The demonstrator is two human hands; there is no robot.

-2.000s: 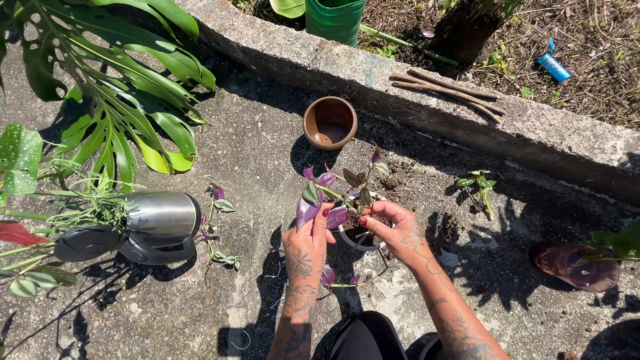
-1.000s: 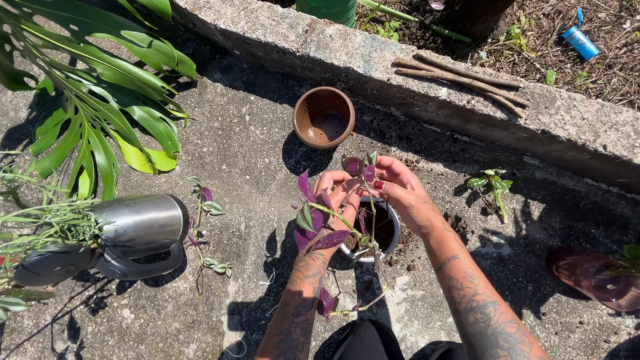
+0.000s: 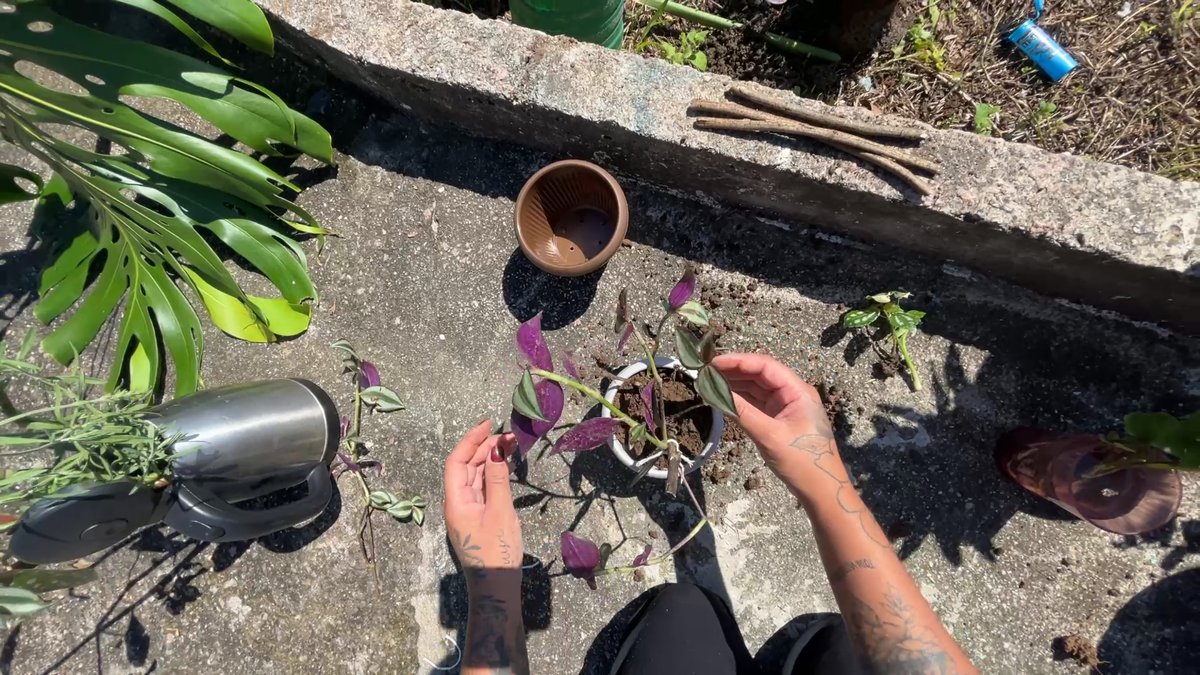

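Note:
A purple and green trailing plant point(image 3: 586, 436) stands in a white pot point(image 3: 710, 453) with dark soil, its stems spreading left, up and down past the rim. My left hand point(image 3: 483, 478) is to the left of the pot, palm partly up, fingers curled near a purple leaf and holding nothing that I can see. At the pot's right side, my right hand point(image 3: 773, 412) has its fingers beside the green leaves; whether it pinches one is hidden behind them. A brown plastic pot point(image 3: 572, 217), with no plant in it, stands above the white one.
A low concrete curb point(image 3: 600, 103) crosses the top, bearing several sticks point(image 3: 825, 131). Leftward are a metal kettle point(image 3: 253, 436) holding greenery, a loose cutting point(image 3: 361, 441) and large split leaves point(image 3: 159, 206). Rightward lie a small cutting point(image 3: 886, 323) and a reddish vase point(image 3: 1092, 478).
My hands were together at the plant's stems above the white pot. They have moved apart to either side, my left hand letting go, and the plant's stems now spread over the rim.

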